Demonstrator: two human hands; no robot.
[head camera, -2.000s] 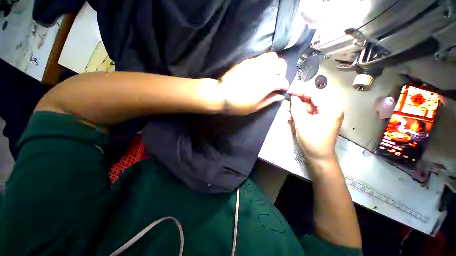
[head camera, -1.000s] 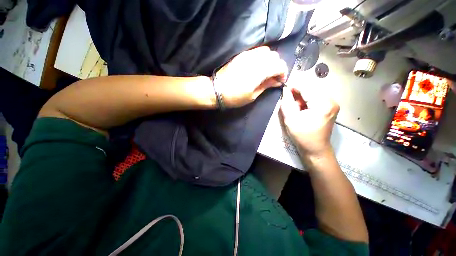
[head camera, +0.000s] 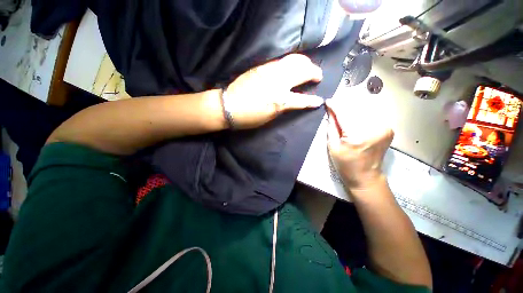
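Note:
A large dark jacket (head camera: 252, 166) lies over the machine table and hangs into the lap. My left hand (head camera: 275, 94) lies on the cloth, with thumb and index finger at its right edge. My right hand (head camera: 360, 140) pinches the same edge, its fingertips touching those of my left hand. The overexposed light hides part of the right fingers. The presser foot and needle cannot be made out in the glare above the hands.
The sewing machine (head camera: 427, 54) stands at the upper right. A lit phone (head camera: 484, 137) lies right of my right hand. A printed ruler scale (head camera: 453, 222) runs along the table's front edge. A red perforated basket (head camera: 150, 187) is beside the lap.
My left hand has shifted slightly left, its thumb and index finger now stretched out towards the edge. My right hand stays at the edge. The jacket's lower part has moved little.

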